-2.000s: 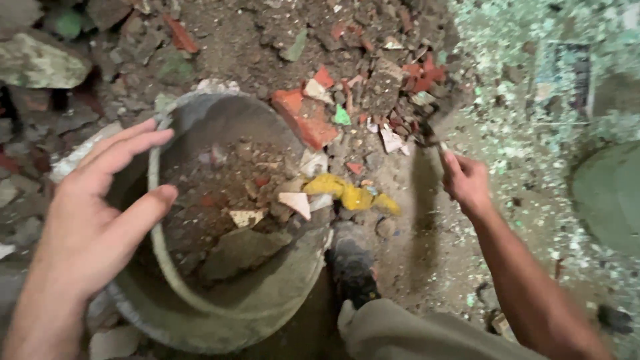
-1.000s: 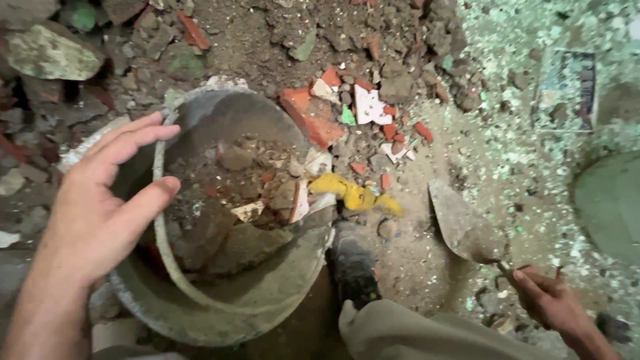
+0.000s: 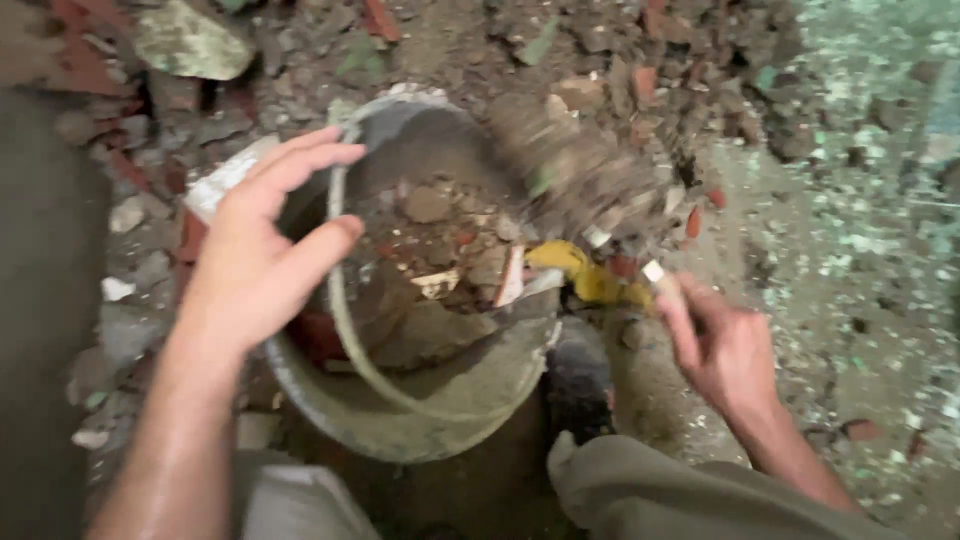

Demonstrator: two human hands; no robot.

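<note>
My left hand (image 3: 262, 232) is at the left rim of a bucket (image 3: 420, 424), its fingers and thumb spread around the raised handle (image 3: 341, 300). Inside the bucket lie soil, stones and broken pieces, with a pale shard (image 3: 511, 276) near its right side. My right hand (image 3: 720, 337) grips a trowel by its handle, just right of the bucket. A blurred load of rubble (image 3: 592, 172) covers the blade, over the bucket's right edge. Beneath and beside it is a yellow scrap (image 3: 585, 271), partly hidden by the load and my right hand.
Soil and broken brick (image 3: 382, 19) lie beyond the bucket. A large pale stone (image 3: 195, 41) is at the upper left. My dark shoe (image 3: 577, 375) stands close to the bucket's right side. Speckled floor (image 3: 862, 300) spreads to the right.
My right hand has brought the trowel from the floor at the right up to the bucket, and its blade, bare one second ago, now bears rubble. My left hand has stayed at the handle.
</note>
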